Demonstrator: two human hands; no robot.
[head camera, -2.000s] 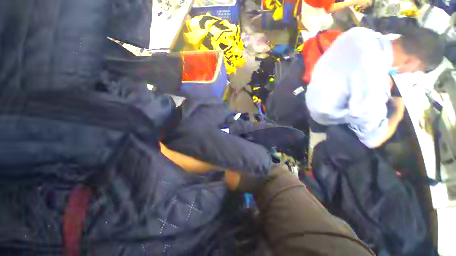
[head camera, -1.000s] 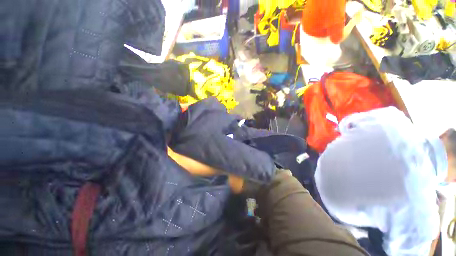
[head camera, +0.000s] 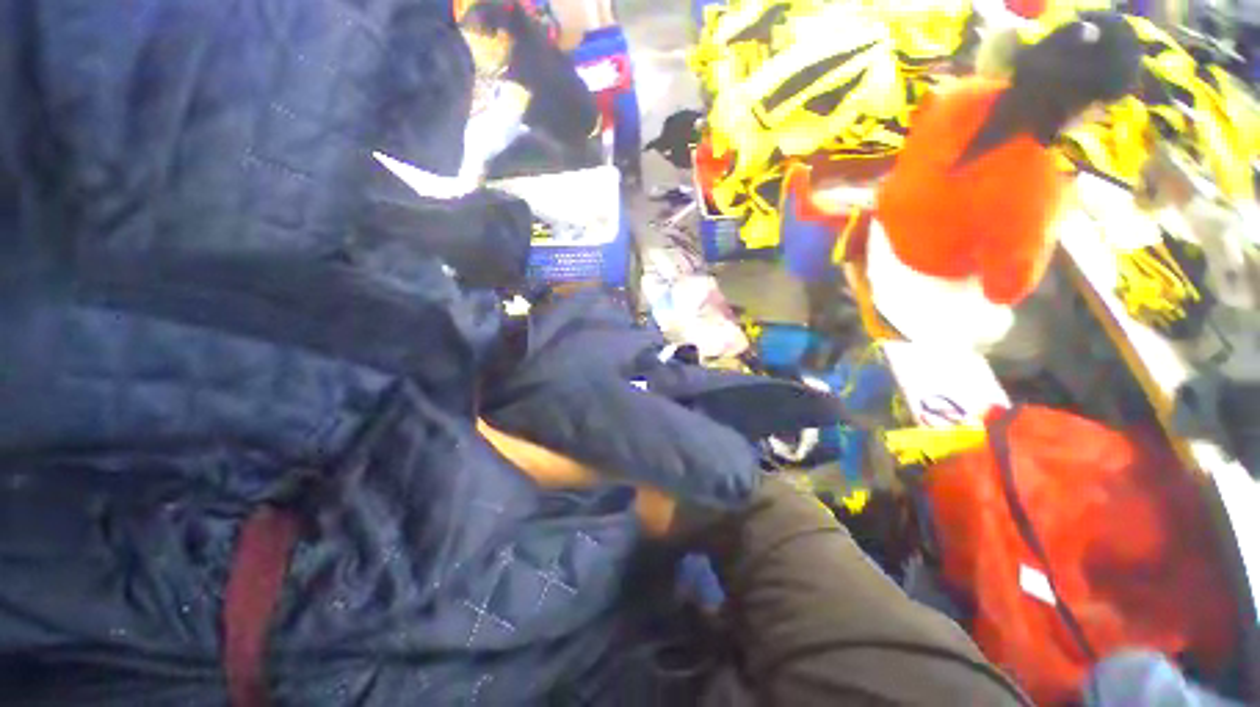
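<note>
A large armful of navy quilted jackets fills the left half of the view, with diamond stitching low down. A dark red strip hangs across its lower left. My right hand comes in from the lower right in a brown sleeve and is wrapped around the jackets. A navy sleeve or fold lies over it, and its fingers are mostly hidden in the cloth. My left hand is not in view.
A seated person in orange is at the upper right, beside heaped yellow-and-black pieces. A red garment or bag is at the right. A blue crate stands ahead by the littered aisle. Another person is at the top.
The scene has moved down and right past me. The person in white has nearly left at the lower right; the person in orange and the yellow heap are nearer. My hold on the jackets looks unchanged.
</note>
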